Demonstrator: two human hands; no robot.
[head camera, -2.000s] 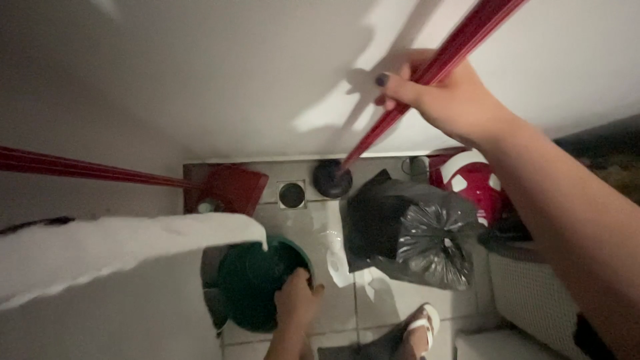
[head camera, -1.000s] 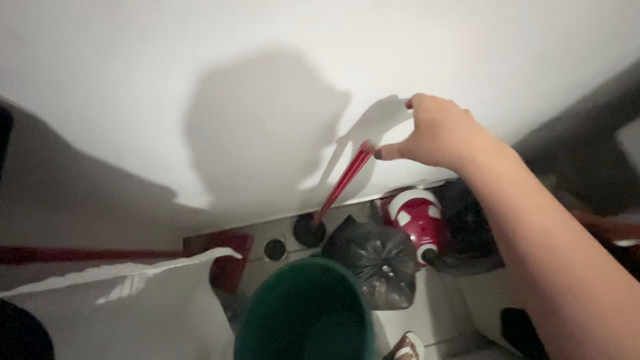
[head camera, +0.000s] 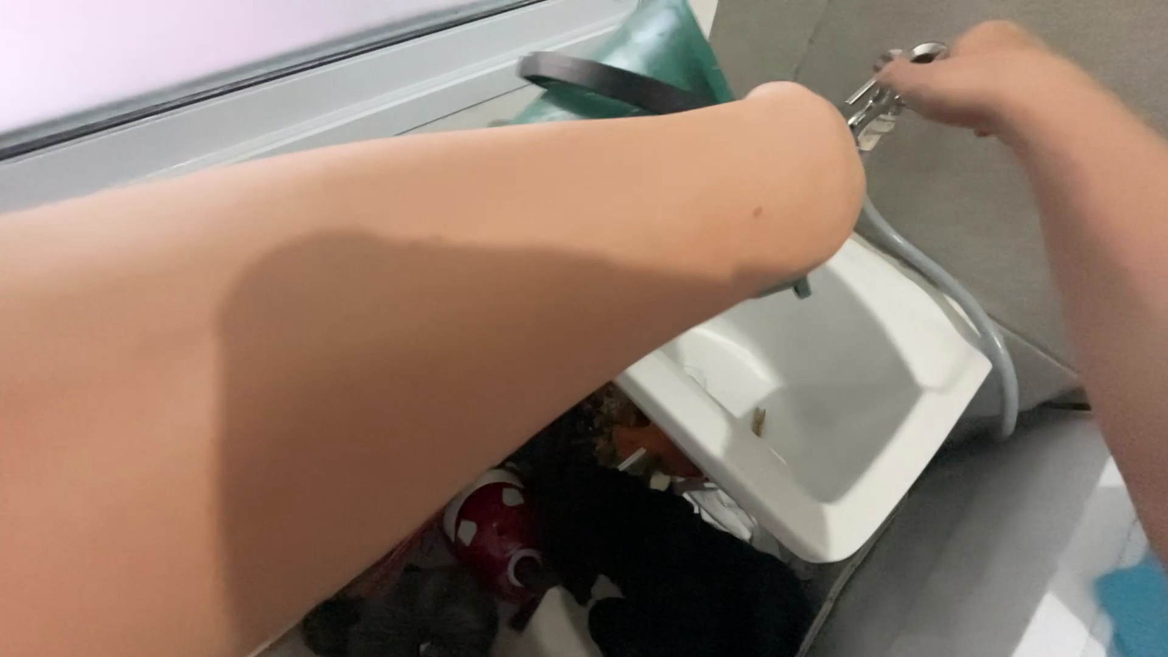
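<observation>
My left forearm (head camera: 438, 274) crosses the view from the left and ends in a rounded, bent part above a white utility sink (head camera: 803, 529). The fingers of that hand are hidden, so its grip does not show. Behind the arm is a translucent green bucket (head camera: 666, 46) with a black handle (head camera: 611, 80), tilted near the sink's far side; a green bit also shows under the arm. At the upper right my right hand (head camera: 967, 82) grips a chrome faucet (head camera: 876, 105) on the grey wall. A grey hose (head camera: 958, 292) hangs beside the sink's right side.
A window frame (head camera: 274, 109) runs along the upper left. Below the sink lie dark bags or cloth (head camera: 684, 575) and a red container with white patches (head camera: 497, 529). A grey surface (head camera: 949, 538) stands at the lower right, with something blue (head camera: 1136, 602) at the edge.
The view has swung from the floor by the white wall to the sink. My right hand, earlier beside a red pole, is now at the faucet. The pole is out of view.
</observation>
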